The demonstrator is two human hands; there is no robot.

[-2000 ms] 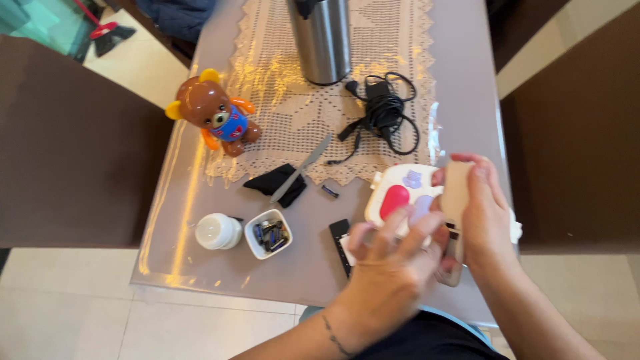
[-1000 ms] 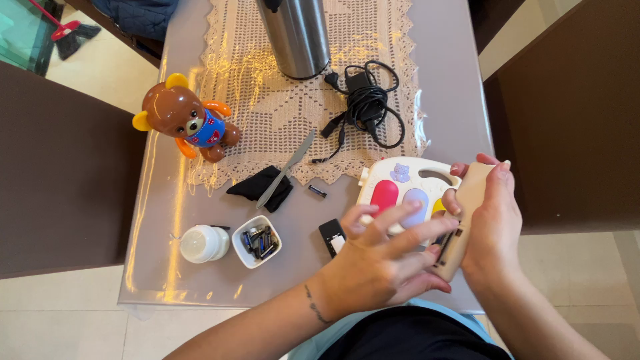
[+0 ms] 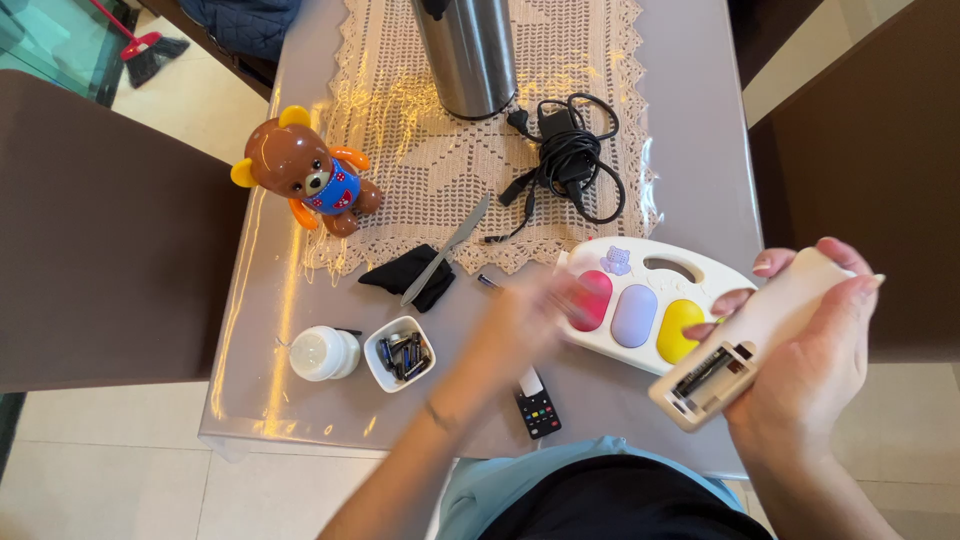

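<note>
My right hand (image 3: 810,337) holds a beige remote control (image 3: 757,330), its battery compartment facing up and uncovered, with one dark battery (image 3: 701,373) visible inside. Blurred by motion, my left hand (image 3: 525,319) is over the table between a loose battery (image 3: 487,281) and the white toy piano (image 3: 630,356) with coloured keys; whether it holds anything is unclear. A black remote control (image 3: 538,416) lies partly behind that hand, a white piece on its upper end. A square white bowl (image 3: 375,379) holds several batteries (image 3: 405,356), beside a white-lidded jar (image 3: 319,354).
A table knife (image 3: 446,251) rests on a black cloth (image 3: 390,271). Behind are a brown toy bear (image 3: 289,161), a coiled black power adapter (image 3: 566,154) and a steel thermos (image 3: 472,64) on a crocheted runner (image 3: 420,150). Brown chairs flank the table.
My left hand has left the beige remote's battery compartment and moved left toward the loose battery. The remote stays in my right hand, its compartment now plainly in view.
</note>
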